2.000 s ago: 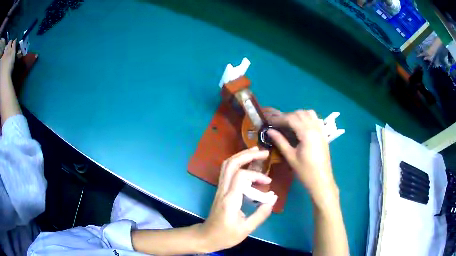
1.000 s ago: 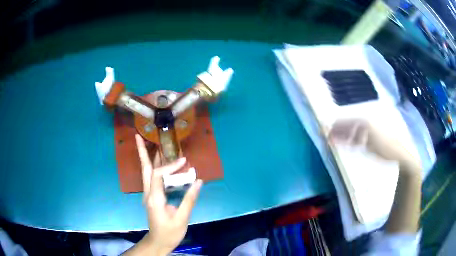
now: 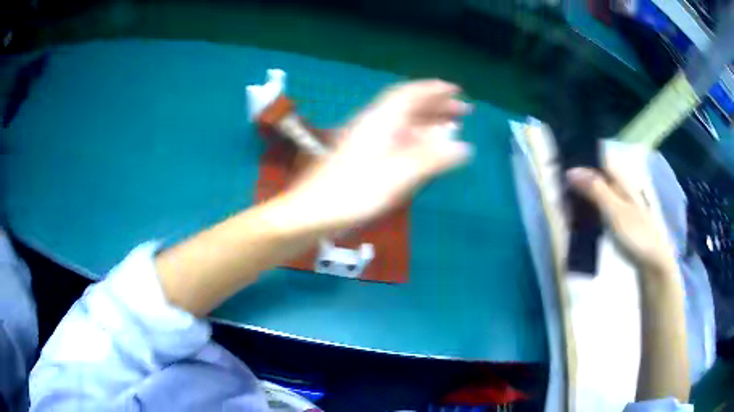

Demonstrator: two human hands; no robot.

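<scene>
My left hand, blurred, is open and empty above the jig, fingers pointing right. It hides the jig's centre and right arm. The jig's orange-red plate lies on the green bench, with a white forked block on its far left arm and a white two-holed block at its near end. My right hand grips a bunch of black bars over the stack of white sheets at the right. The bars are blurred and partly hidden by the fingers, so I cannot tell how many.
The white sheets with a tan layer edge stand at the bench's right end. A pale yellowish strip is behind them. More dark parts are beyond at the right. Something red is below the bench edge. Another person's sleeve shows at the left edge.
My left hand has moved from the jig's near end up and right across it. My right hand has taken hold of the black bars, which have turned from lying crosswise to lengthwise.
</scene>
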